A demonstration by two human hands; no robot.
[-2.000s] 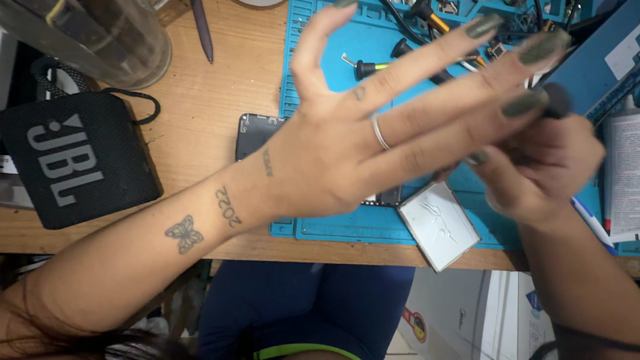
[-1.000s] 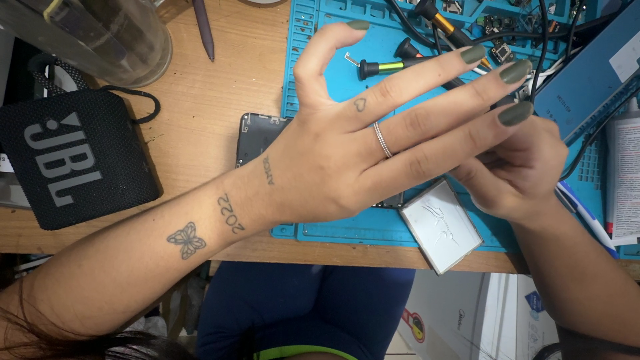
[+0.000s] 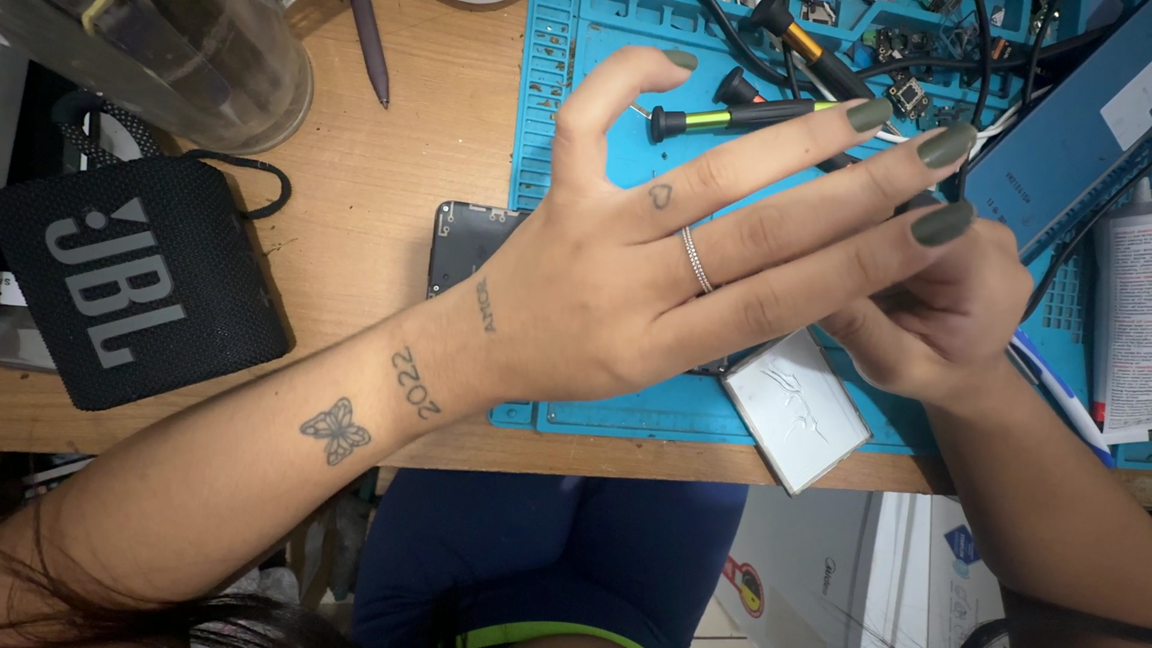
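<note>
My left hand [image 3: 621, 261] is spread palm down over the blue repair mat [image 3: 648, 418], with nothing seen in it. Beneath it lies a dark phone body [image 3: 468, 236], mostly hidden; one end shows left of my wrist. My right hand [image 3: 954, 306] is curled partly behind the left fingertips; a dark object shows at its fingers, mostly hidden, and I cannot tell what it is. A small white rectangular pad [image 3: 796, 409] with marks on its surface lies between the hands at the mat's front edge. A screwdriver with a green and black handle [image 3: 738, 117] lies beyond my left fingers.
A black JBL speaker [image 3: 148, 279], a glass jar [image 3: 198, 72] and a pen [image 3: 369, 49] are on the wooden desk at left. Cables, another screwdriver [image 3: 814, 54] and small circuit boards [image 3: 906, 94] lie at the back right. A tube [image 3: 1125, 315] and a blue-white pen [image 3: 1062, 396] are at right.
My right hand's fingers have shifted behind the left fingertips, and the dark round end that showed above them two seconds ago is no longer seen there. My left hand stays spread in nearly the same place.
</note>
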